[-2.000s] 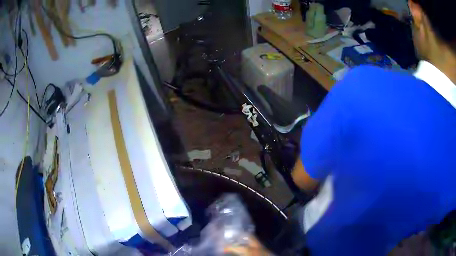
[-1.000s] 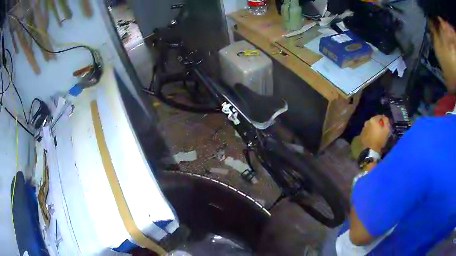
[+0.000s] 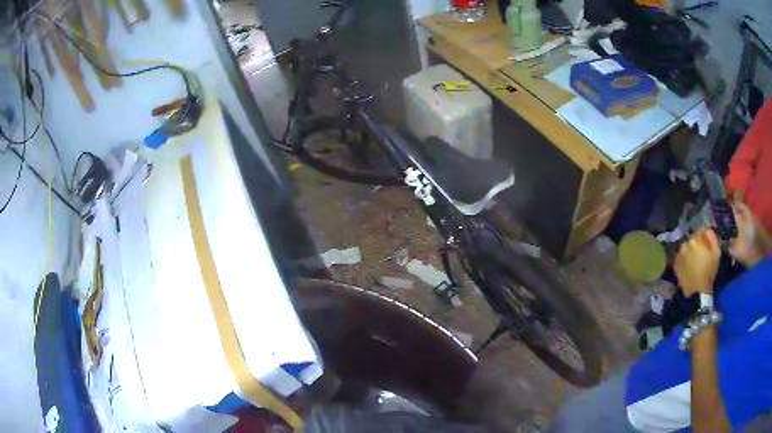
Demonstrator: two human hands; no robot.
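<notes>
Neither of my hands is in view. Nearest in front is a large dark round container (image 3: 381, 330) with a pale curved rim, cut off below. Crinkled dark plastic (image 3: 364, 418) lies at the bottom edge, with a glint of clear film beside it. The ironing table (image 3: 161, 287) with a white cover and a tan tape strip (image 3: 209, 266) stands at the left.
A dark bicycle (image 3: 419, 182) stands beyond the container. Behind it are a pale box (image 3: 449, 114) and a wooden desk (image 3: 592, 156). A person in blue (image 3: 719, 355) holds a phone at right, near a red sleeve (image 3: 755, 165) and a round yellow stool (image 3: 642, 256). Scraps lie on the floor.
The person in blue has moved right, uncovering the bicycle's rear wheel and the desk. The blurred hand with clear plastic at the bottom edge is gone. The view has shifted slightly.
</notes>
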